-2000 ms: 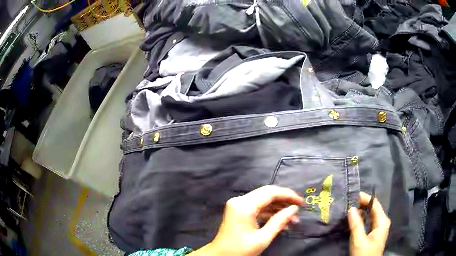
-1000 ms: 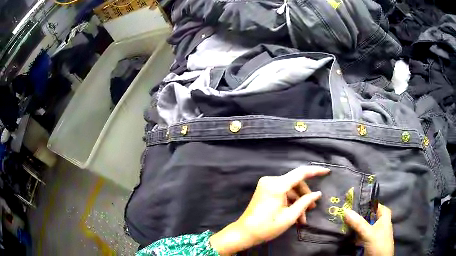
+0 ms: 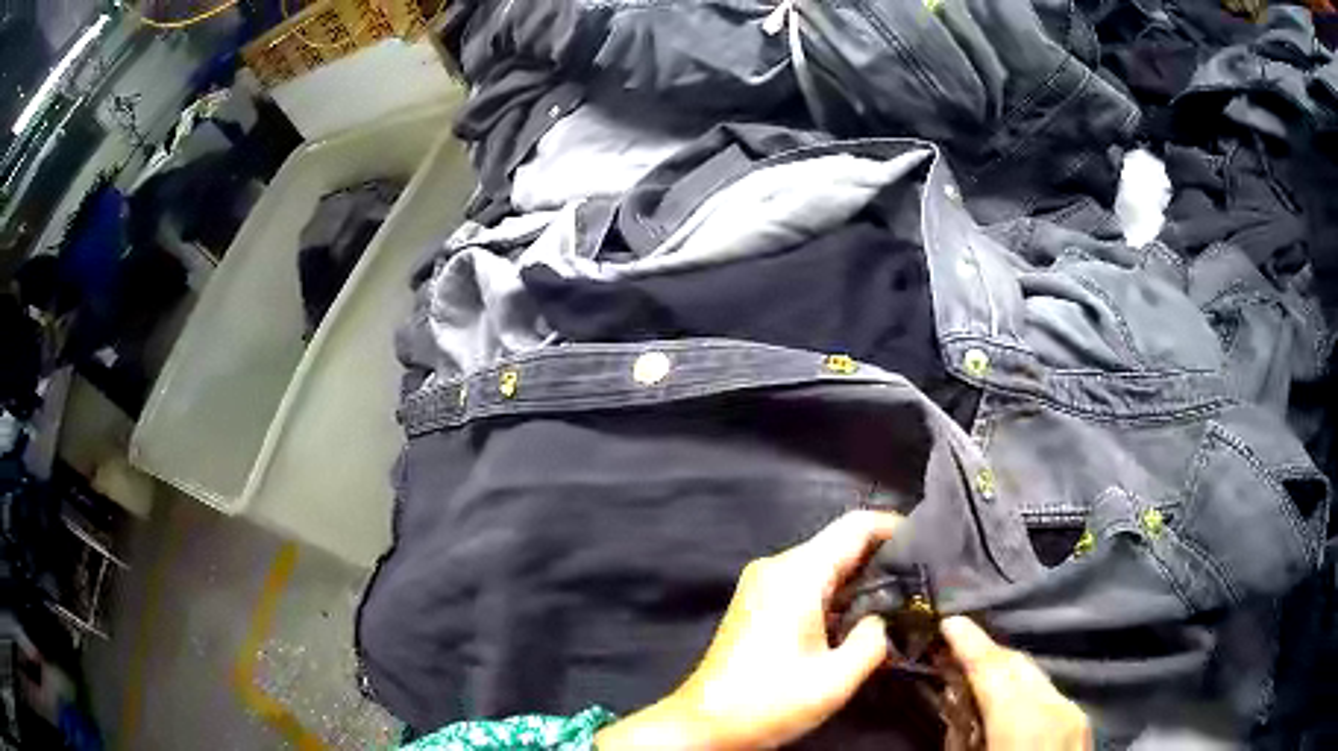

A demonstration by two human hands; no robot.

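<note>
A dark grey denim jacket lies in front of me, with its button placket running across it. Gold buttons and one pale-looking button show on the band, which bends downward at the right. My left hand pinches a bunched fold beside a small gold button. My right hand holds the same fold from the right and is partly cut off by the bottom edge. The fingertips partly hide the fold. I cannot make out the snips in the right hand.
A large off-white plastic tub stands at the left, with a dark garment in it. A patterned carton is behind it. More grey garments are heaped behind and right, with a white scrap on them.
The pocket with the yellow print has gone from sight. The right part of the jacket front is folded and bunched, and the placket bends down. Both hands have come together on the fold.
</note>
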